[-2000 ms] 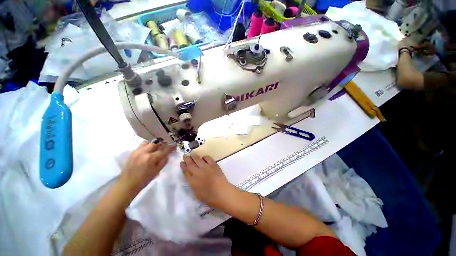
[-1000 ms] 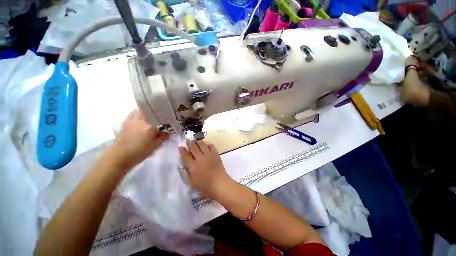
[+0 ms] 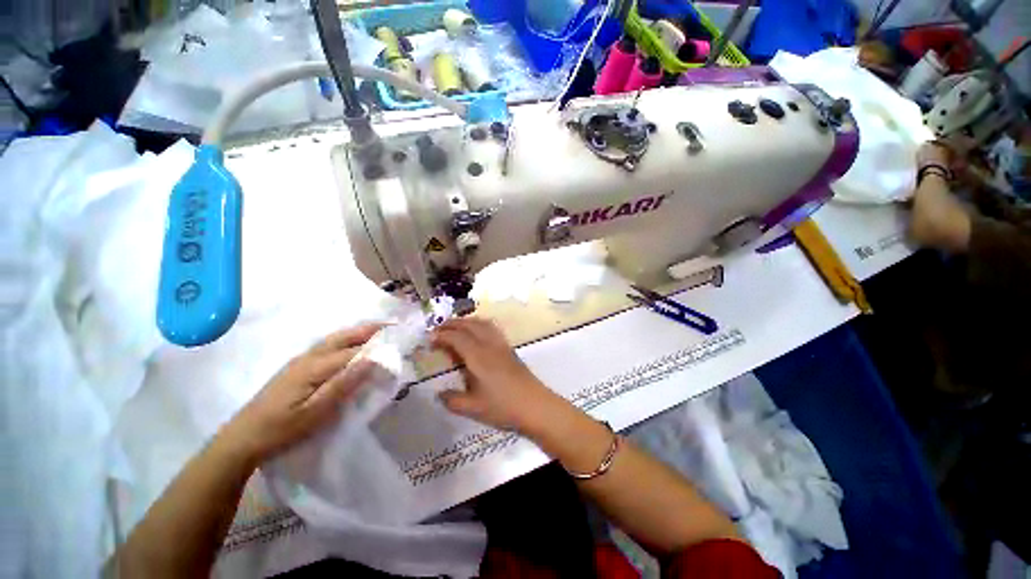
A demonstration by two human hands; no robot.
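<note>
A thin white fabric piece (image 3: 345,469) runs from under the presser foot (image 3: 443,305) of the cream sewing machine (image 3: 526,187) down over the table's front edge. My left hand (image 3: 305,390) grips the fabric left of the needle, its fingers bunching it. My right hand (image 3: 486,373) is just right of the needle; its thumb and index finger are at the fabric's edge beside the presser foot. The needle tip is too small to make out.
Blue-handled snips (image 3: 675,309) lie right of the needle, a yellow tool (image 3: 831,266) farther right. A blue lamp (image 3: 200,255) hangs at left above heaped white fabric (image 3: 57,339). Another person's hand (image 3: 936,192) is at the right. White cloth (image 3: 735,464) lies below the table's edge.
My left hand has come from beside the machine head toward the front and now bunches the fabric. My right hand has shifted slightly right, its thumb apart. More fabric is gathered at the presser foot.
</note>
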